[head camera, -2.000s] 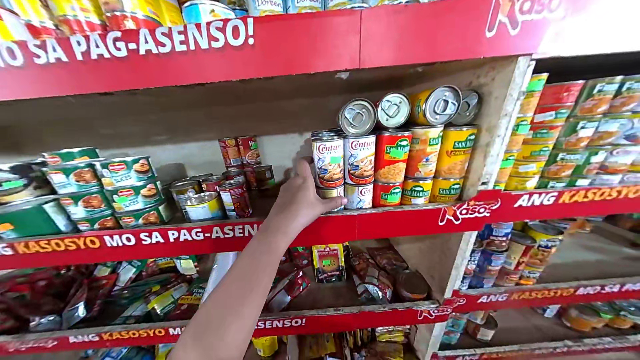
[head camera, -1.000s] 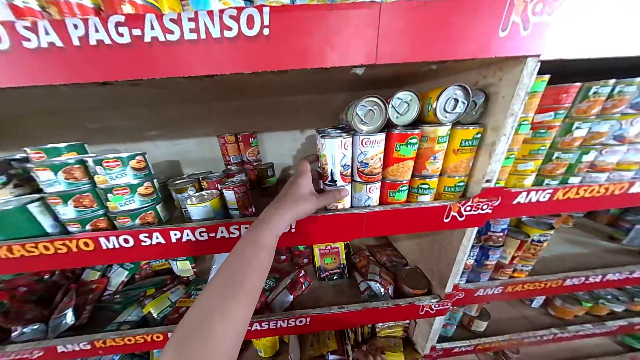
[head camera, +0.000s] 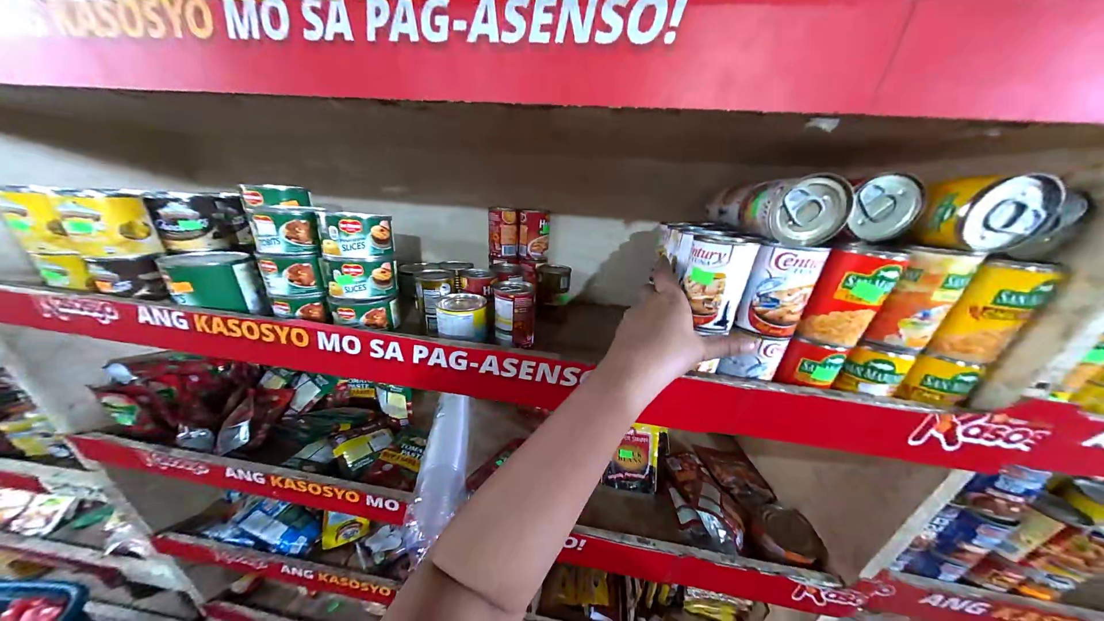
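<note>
My left hand (head camera: 660, 332) reaches up to the left end of a stack of cans on the middle shelf. Its fingers wrap the left side of a white tuna can (head camera: 714, 280), with the thumb stretched across the front of the small can below; the fingertips are partly hidden. Right of it stand another white tuna can (head camera: 783, 289), a red San Marino can (head camera: 852, 293), an orange one (head camera: 923, 297) and a yellow one (head camera: 996, 310), all on smaller cans. Several cans, such as this silver-ended one (head camera: 811, 210), lie on their sides on top. My right hand is out of view.
Green Del Monte cans (head camera: 358, 278) are stacked at left, beside yellow and dark cans. Small mixed cans (head camera: 461, 317) stand between them and my hand. A red printed strip (head camera: 483, 366) edges the shelf. Pouches (head camera: 207, 405) fill the lower shelves, and a rolled clear plastic (head camera: 442, 466) hangs in front.
The view has turned left, showing more cans at that end. My left hand stays at the left end of the tuna stack throughout.
</note>
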